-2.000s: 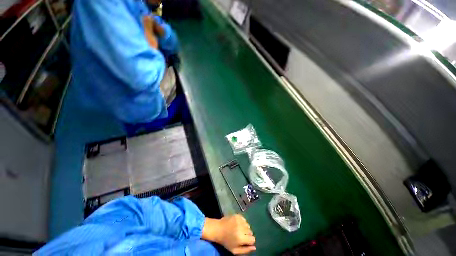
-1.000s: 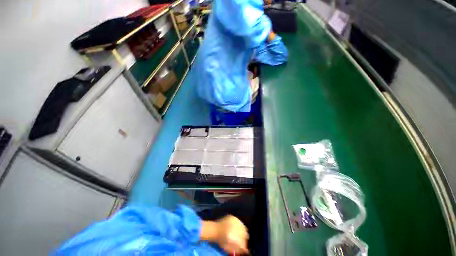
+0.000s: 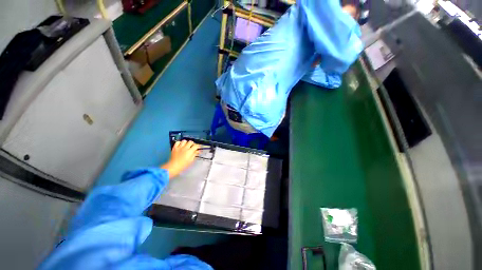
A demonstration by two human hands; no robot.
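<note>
A wide gridded tray (image 3: 235, 192) with pale rectangular cells and black edges lies beside the bench. My left hand (image 3: 184, 157) reaches over its far-left corner. The fingertips are on or just above a thin black frame (image 3: 207, 151) there; whether they grip it cannot be told. My right hand is not in view. On the green bench, a flat clear bag with green parts (image 3: 339, 224) lies near the front. Another clear bag (image 3: 355, 259) and a black middle frame (image 3: 314, 257) are cut off by the bottom edge.
A person in a blue smock (image 3: 269, 74) sits on a blue stool beyond the tray and leans on the green bench (image 3: 338, 153). A grey partition runs along the bench's right. At left stand a grey cabinet (image 3: 68, 111) with dark items on top and a shelf with cardboard boxes.
My left hand has moved from the near side of the tray to its far-left corner. The view has turned left, so the bench parts sit lower and are partly cut off.
</note>
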